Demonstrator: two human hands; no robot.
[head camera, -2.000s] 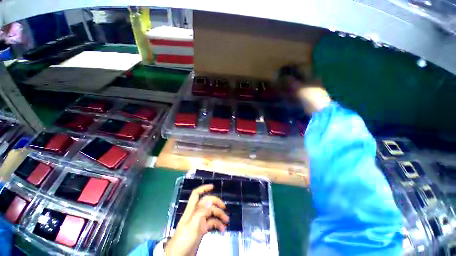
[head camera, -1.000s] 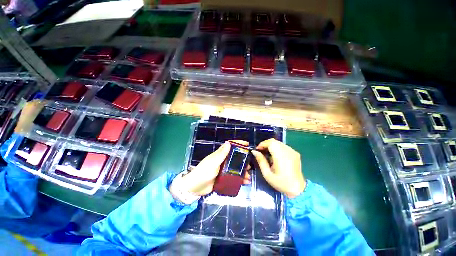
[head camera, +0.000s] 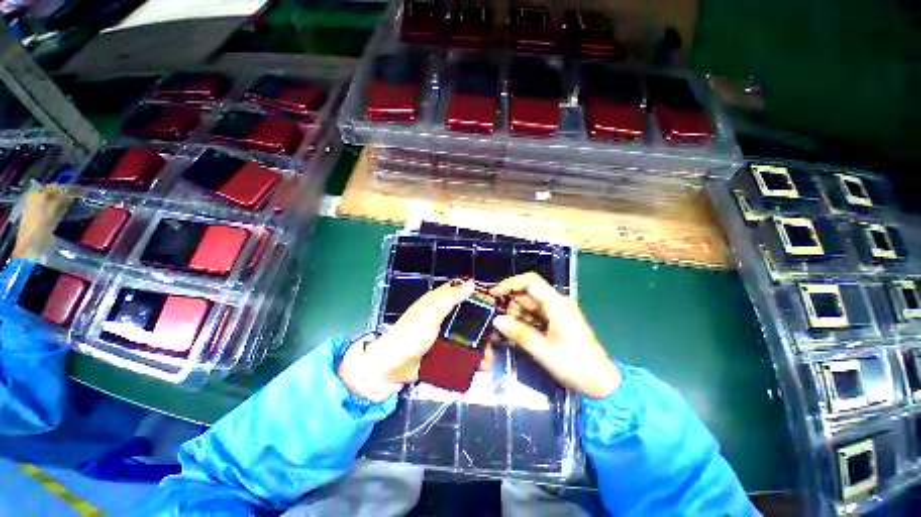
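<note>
My left hand (head camera: 412, 338) holds a red-and-black device unit (head camera: 451, 364) above the central work tray (head camera: 424, 444). Its red end points toward me. A dark display window (head camera: 469, 322) with a pale outline shows in its black end. My right hand (head camera: 540, 328) is at the unit's far right corner, fingers bent and close together. A small dark thing shows between these fingertips, but I cannot tell what it is or whether it is a tool. A thin curved pale line lies on the tray.
Clear trays with red-and-black units stand at left (head camera: 217, 247) and at the rear (head camera: 606, 141), the rear stack on a wooden board (head camera: 646, 230). A right tray (head camera: 808, 348) holds pale-framed black parts. Another person's hand (head camera: 40, 222) is at the far left.
My right hand came from the rear tray to the work tray. A unit is now in my left hand, which was empty. Since one second ago the unit has tilted and moved slightly left.
</note>
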